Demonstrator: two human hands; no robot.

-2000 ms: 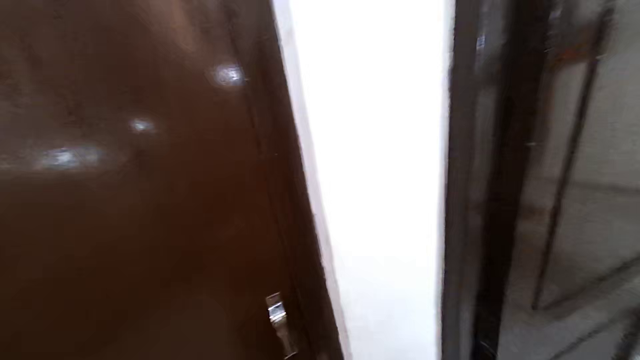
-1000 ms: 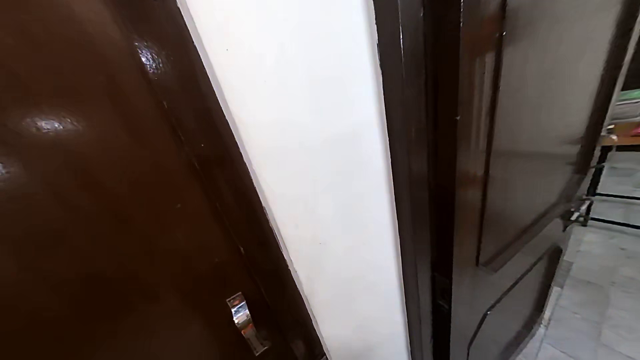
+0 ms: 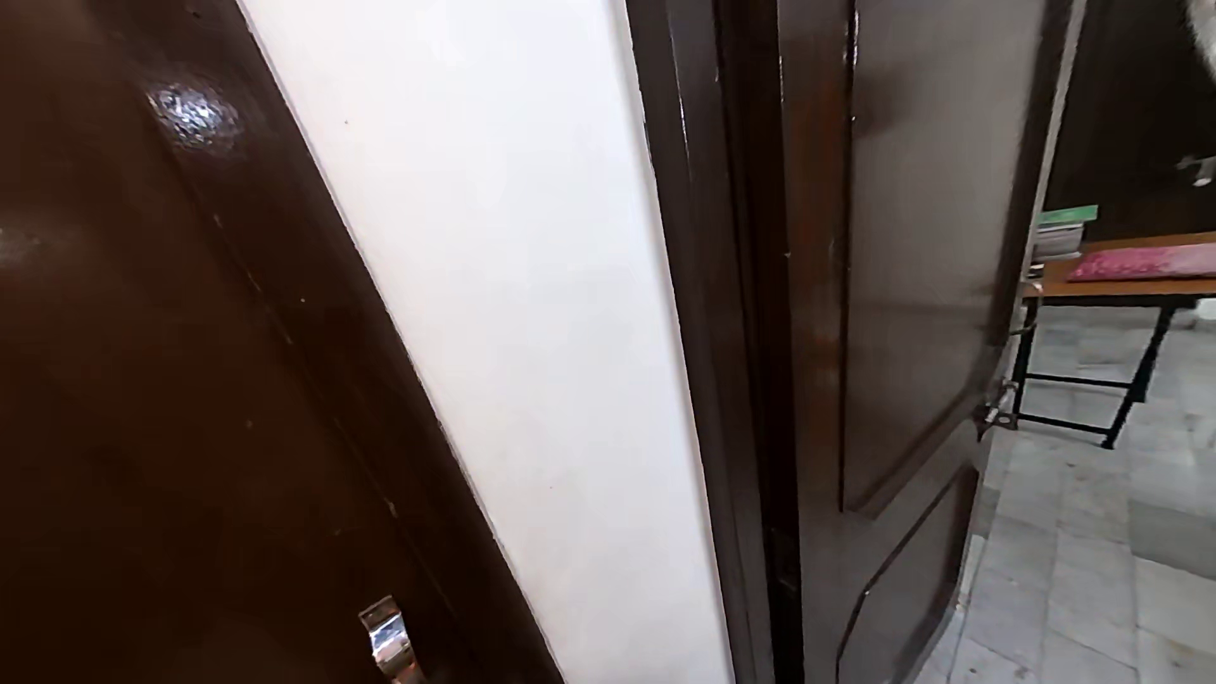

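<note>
Neither my left hand nor my right hand shows in the head view. A glossy dark brown door [image 3: 171, 399] fills the left side, with a shiny metal handle [image 3: 389, 638] at its lower part, cut off by the bottom edge. Right of it runs a strip of white wall [image 3: 532, 285]. Beyond the wall, a dark brown panelled door [image 3: 931, 237] stands ajar from its dark frame [image 3: 698, 285], with a metal latch [image 3: 996, 408] on its far edge.
Past the panelled door stands a table with a brown top [image 3: 1092, 287] and black metal legs. It bears a stack of books or papers [image 3: 1059, 237] and a pink cloth item [image 3: 1145, 262]. Pale stone tiles [image 3: 1083, 541] cover the floor. Another dark door or panel [image 3: 1130, 114] is behind.
The view has swung to the right, bringing more of the panelled door, the table and the tiled floor into sight. No hand appears in the earlier frames either.
</note>
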